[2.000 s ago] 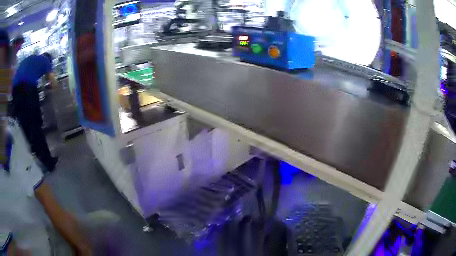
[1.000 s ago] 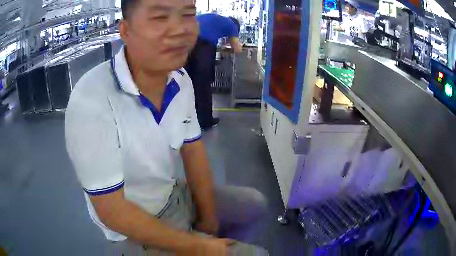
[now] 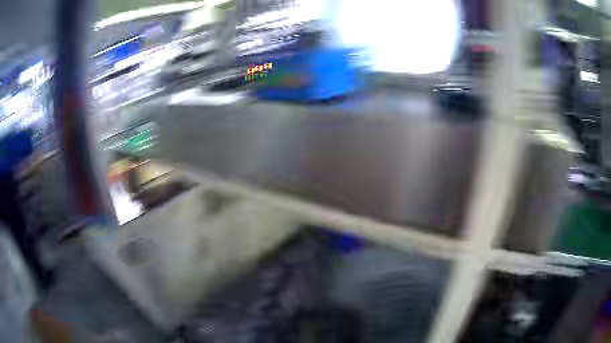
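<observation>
Neither of my hands is in view. The picture is strongly blurred. A long grey metal conveyor housing crosses the middle. A blue control box with red digits sits on top of it. A large bright white monitor stands behind the box. Green conveyor belt shows at the left end of the housing and at the right edge.
A cream frame post crosses the right side. A guard door post stands at the left. An off-white base cabinet is below the housing. At the left edge are blurred parts of a person in blue and a pale garment.
The view has swung right, away from the person in the white shirt who filled the left. The blue box, the monitor and the cream post are back in view.
</observation>
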